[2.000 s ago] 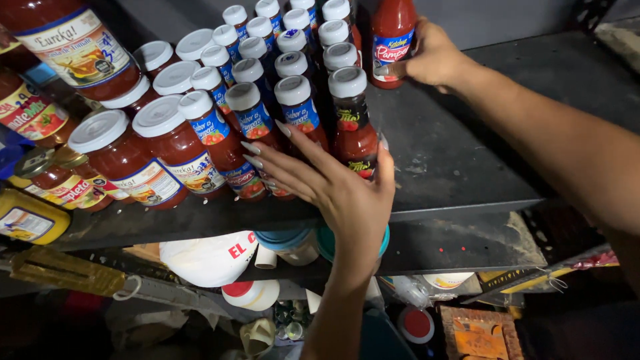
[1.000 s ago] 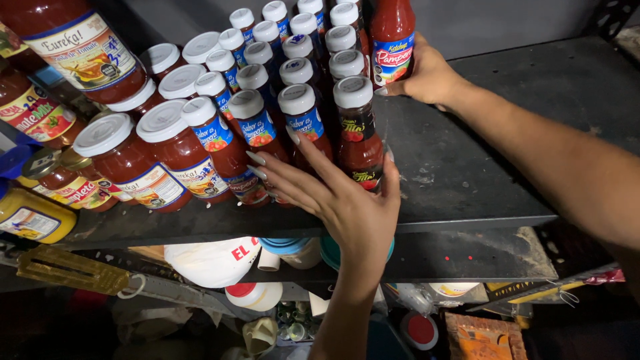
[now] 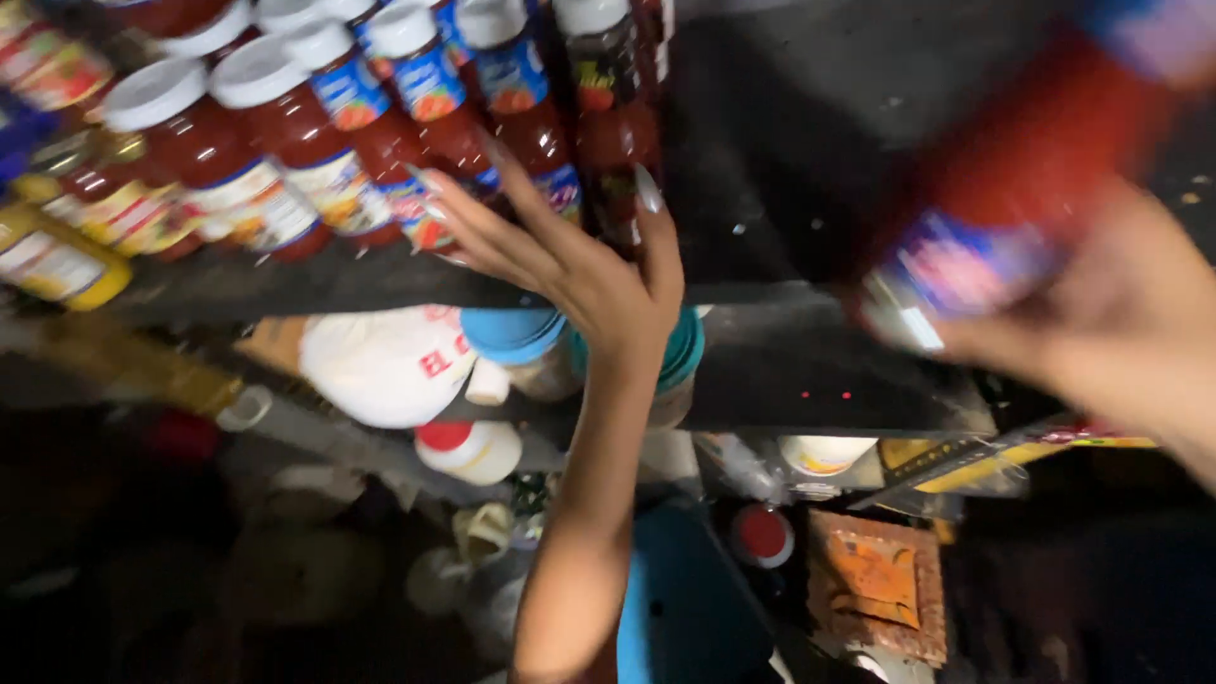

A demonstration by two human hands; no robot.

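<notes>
My right hand (image 3: 1092, 275) grips a ketchup bottle (image 3: 1035, 171) with a blue label, lifted and tilted at the right, blurred by motion. My left hand (image 3: 589, 266) lies with fingers spread against the front of the rows of sauce bottles (image 3: 437, 133), its thumb beside a dark-labelled sauce bottle (image 3: 617, 123) at the right end of the front row. It seems to touch the bottles without grasping one. All these bottles have white caps and stand on a black shelf (image 3: 380, 280).
Wide red jars (image 3: 190, 142) and a yellow bottle (image 3: 57, 252) stand at the left. On the lower shelf are a white bag (image 3: 380, 366) with red writing and tubs with blue (image 3: 513, 332) and teal lids (image 3: 686, 347). An orange packet (image 3: 874, 575) lies farther down.
The right hand has brought the ketchup bottle away from beside the rear rows, to the right and nearer the shelf's front. My left hand stays against the front row.
</notes>
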